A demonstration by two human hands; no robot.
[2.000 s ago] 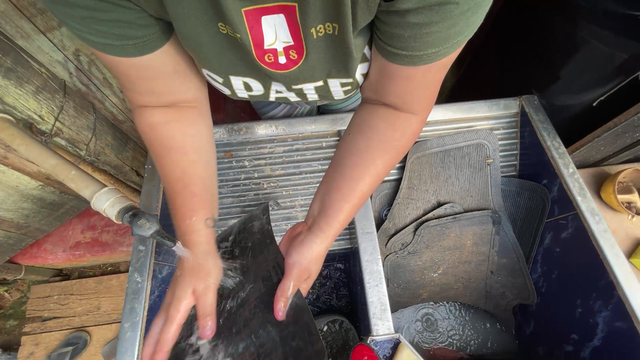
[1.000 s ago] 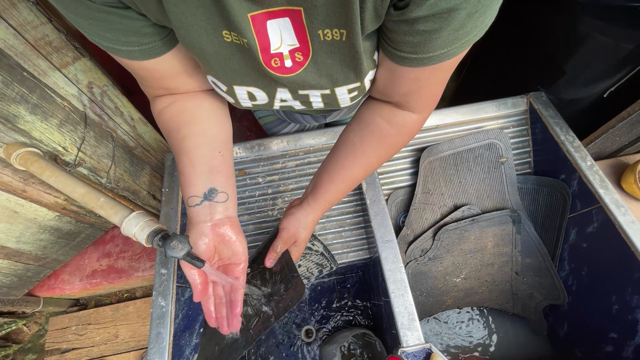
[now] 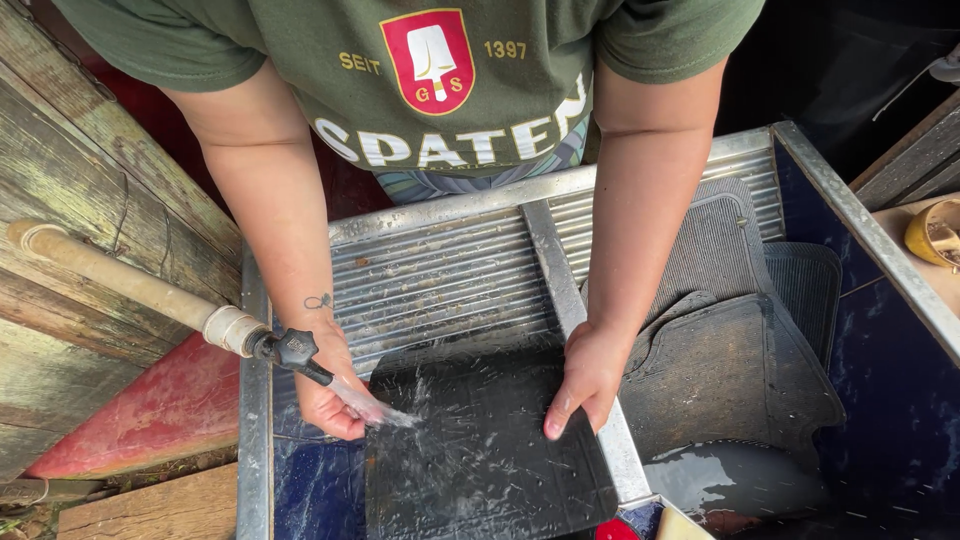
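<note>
A black rubber mat [image 3: 480, 450] lies spread beneath the tap's stream, over the near part of the sink. My left hand [image 3: 589, 379], at image right, grips its edge with the thumb on top and the fingers underneath. At image left, my right hand [image 3: 330, 397] has curled fingers on the opposite edge, partly behind the running water. The black tap [image 3: 296, 349] on a beige pipe pours onto the mat near that hand. Ribbed rubber car mats [image 3: 712, 375] rest in the right basin, overlapping one another.
A ribbed metal washboard [image 3: 442, 285] slopes behind the held mat. A metal divider [image 3: 562, 277] separates the two blue basins. Water and a dark rounded object fill the right basin's bottom. Plank walls stand at left, and a yellow bowl [image 3: 934, 234] sits at far right.
My right hand has gone from palm up under the stream to the mat's edge. The mat, held by my left hand one second ago, is now spread flatter under the water between both hands.
</note>
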